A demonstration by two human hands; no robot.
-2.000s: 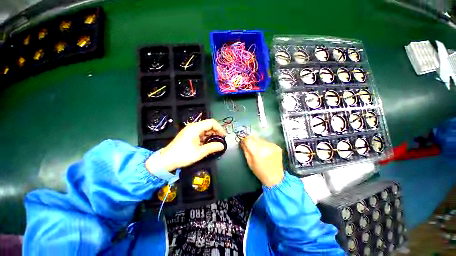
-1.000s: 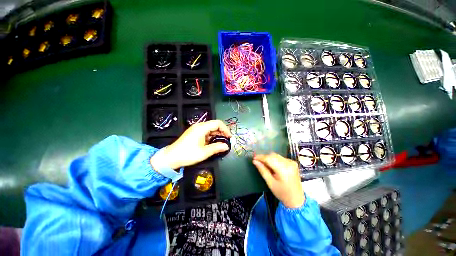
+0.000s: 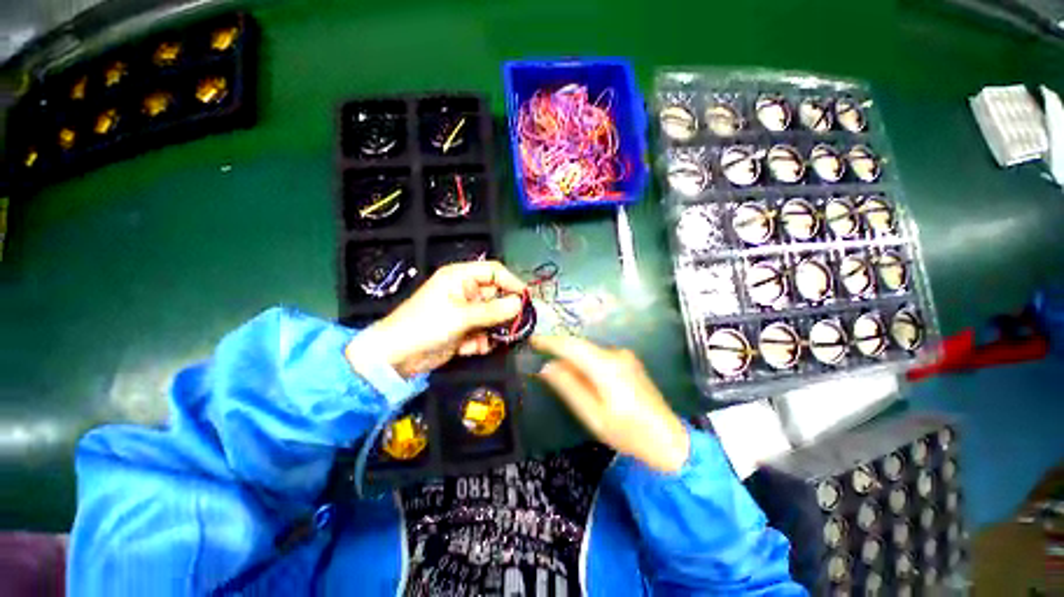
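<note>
My left hand point(image 3: 449, 313) holds a round black unit point(image 3: 513, 317) by its rim, with a red wire across its face. My right hand point(image 3: 601, 391) is beside it to the right, slightly blurred, fingers extended and apart, with nothing visible in it. The black pocket tray point(image 3: 421, 198) lies partly under my left hand. Its far pockets hold black units with yellow, red or blue wires; its near pockets hold two gold housings point(image 3: 482, 411). Loose wires point(image 3: 558, 301) lie on the mat to the right of the held unit.
A blue bin point(image 3: 639, 140) of pink-red wires stands beyond the hands. A slim white tool point(image 3: 628, 245) lies below it. A clear tray point(image 3: 688, 379) of silver discs is at right, a stacked tray point(image 3: 805, 466) at lower right, and a second black tray point(image 3: 134, 123) at upper left.
The held unit has been tilted, and a red wire now shows on its face. My right hand has moved left toward the unit, its fingers now spread.
</note>
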